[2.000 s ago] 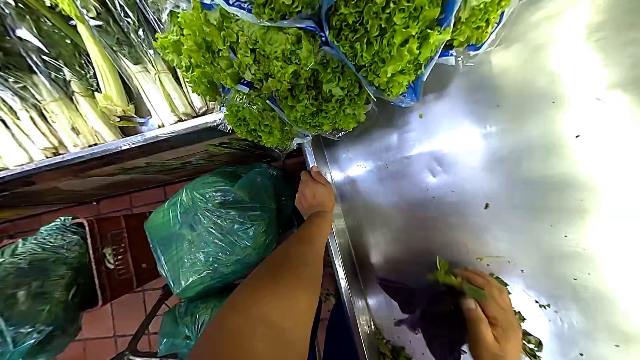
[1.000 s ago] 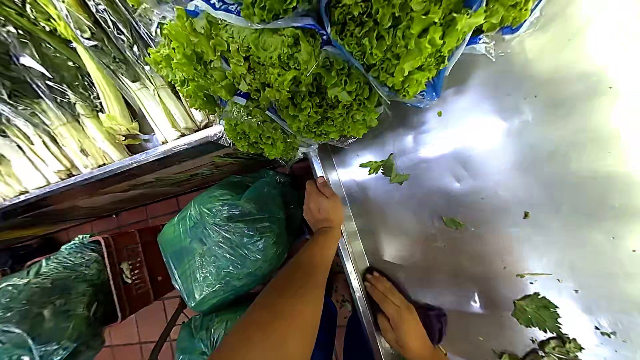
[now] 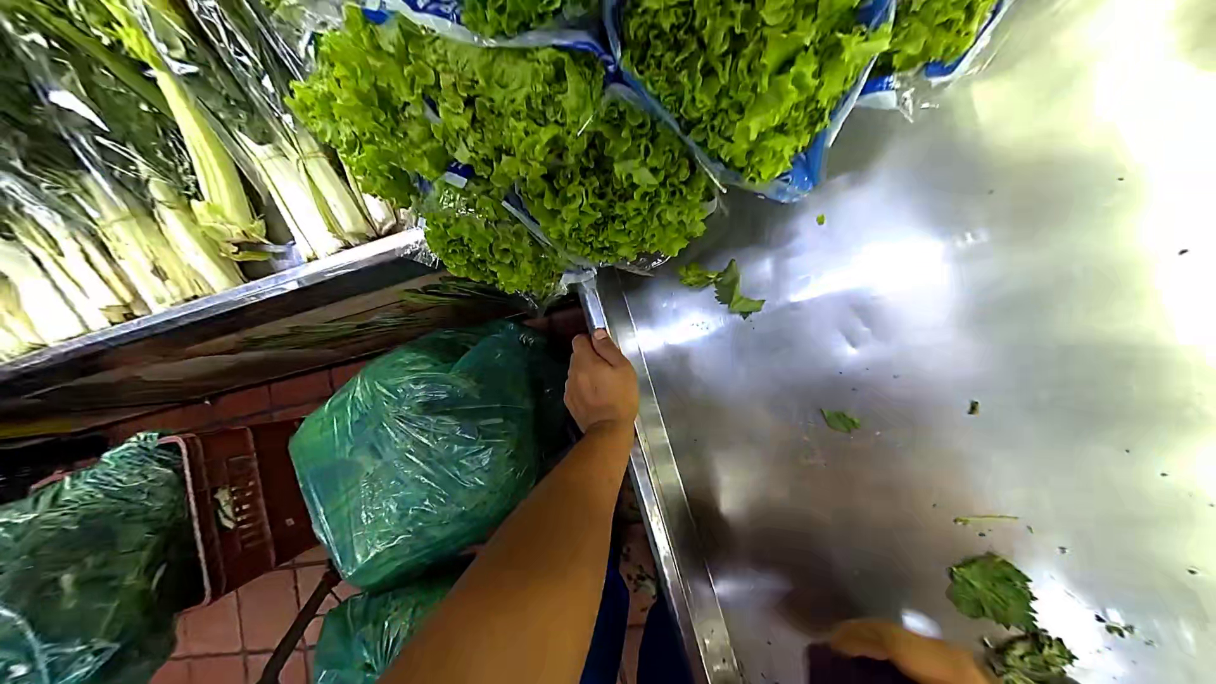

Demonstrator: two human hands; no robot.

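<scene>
My left hand is closed around the raised rim of a stainless steel counter. At the bottom edge of the view my right hand is partly cut off and blurred, low over the steel, against a dark cloth. To its right lie a green leaf and a wilted leafy clump. Smaller leaf pieces are on the metal near the lettuces, with another scrap farther down.
Bagged curly lettuces cover the counter's far end. Wrapped celery bunches fill a metal-edged display at the upper left. Below, full green plastic bags stand by a red-brown crate on a tiled floor.
Two seconds ago my right hand held greens and a dark cloth; one second ago it was at the counter's near rim with the cloth. Now it is farther right, at the bottom edge.
</scene>
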